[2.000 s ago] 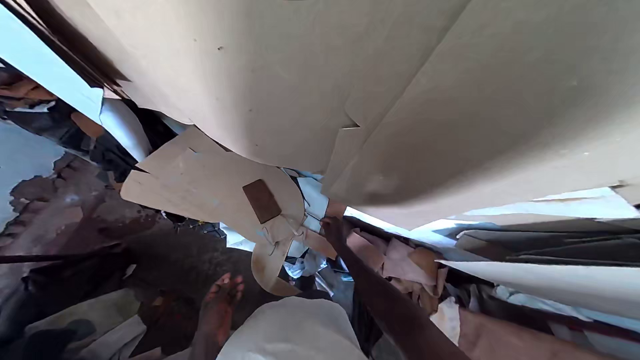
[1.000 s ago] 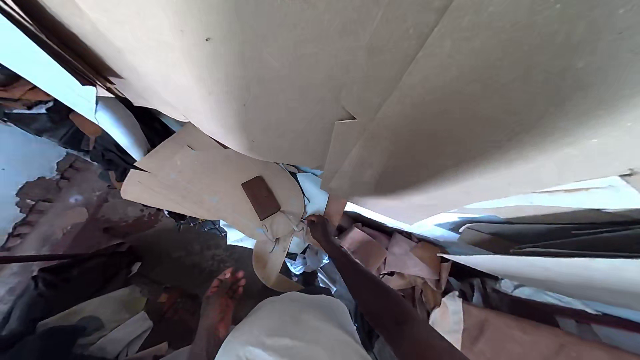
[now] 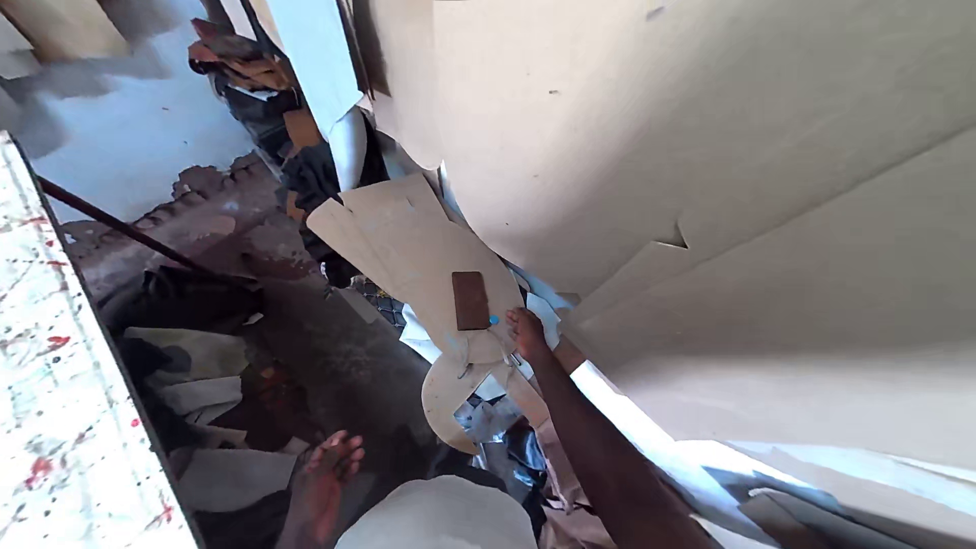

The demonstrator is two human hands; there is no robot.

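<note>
My right hand (image 3: pixel 526 333) is at the right edge of a tan cardboard-like pattern piece (image 3: pixel 389 236), its fingers curled near a small blue round thing (image 3: pixel 494 320). Whether the fingers grip anything is unclear. On the piece lies a dark brown rectangular piece (image 3: pixel 470 300). A curved tan strip (image 3: pixel 442 404) hangs below, with thin string-like pieces beside it. At the lower left, my left hand (image 3: pixel 334 455) is held palm up above the floor, fingers apart, holding nothing.
Large tan sheets (image 3: pixel 747 229) fill the upper right. A paint-spattered white board (image 3: pixel 69 366) stands at the left edge. Scraps of material (image 3: pixel 202 396) lie at the lower left, and dark and brown pieces (image 3: pixel 244 69) are heaped by the blue-white wall (image 3: pixel 145 137).
The view has swung left, bringing in the spattered board. My right hand has moved up along the pattern piece's edge, away from the strings it was near a second ago.
</note>
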